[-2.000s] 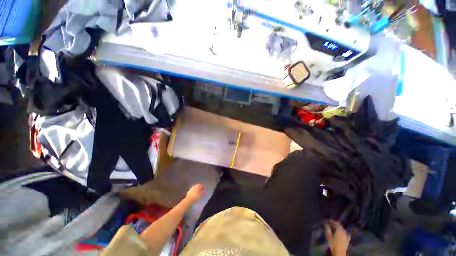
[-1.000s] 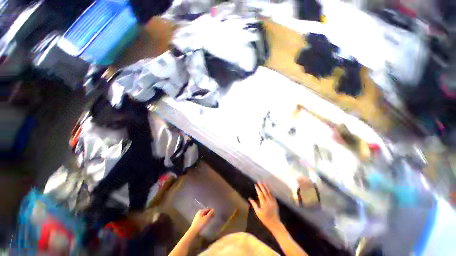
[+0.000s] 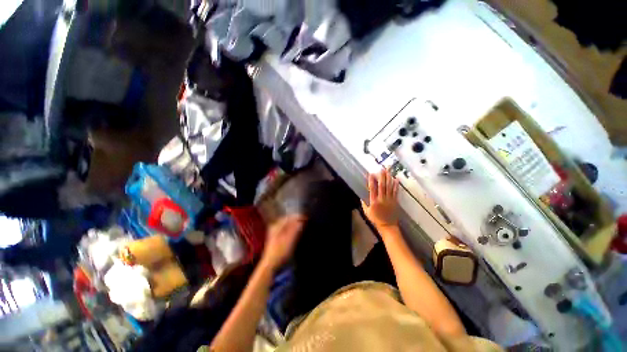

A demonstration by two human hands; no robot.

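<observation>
The white sewing machine head point(image 3: 505, 230) runs diagonally down the right side, with its needle end point(image 3: 393, 165) toward the middle of the view. My right hand point(image 3: 382, 199) rests palm down on the table's front edge by the needle end, fingers extended and holding nothing. My left hand point(image 3: 283, 239) is blurred, low above my lap and left of the table edge; whether it holds anything is not clear. The white sewing table point(image 3: 440, 62) extends to the top right. Light grey and black cloth point(image 3: 254, 31) lies heaped at its far left end.
Beige square item with dark rim point(image 3: 456, 265) is at the machine's front. A parts tray point(image 3: 505, 117) with a white label lies behind the head. Black and silvery cloth point(image 3: 237, 137) hangs left of the table. Blue basket point(image 3: 137, 199) with a red item stands lower left.
The view has turned and moved closer to the machine. My right hand has come up from the lap side to the table edge by the needle end. My left hand remains low.
</observation>
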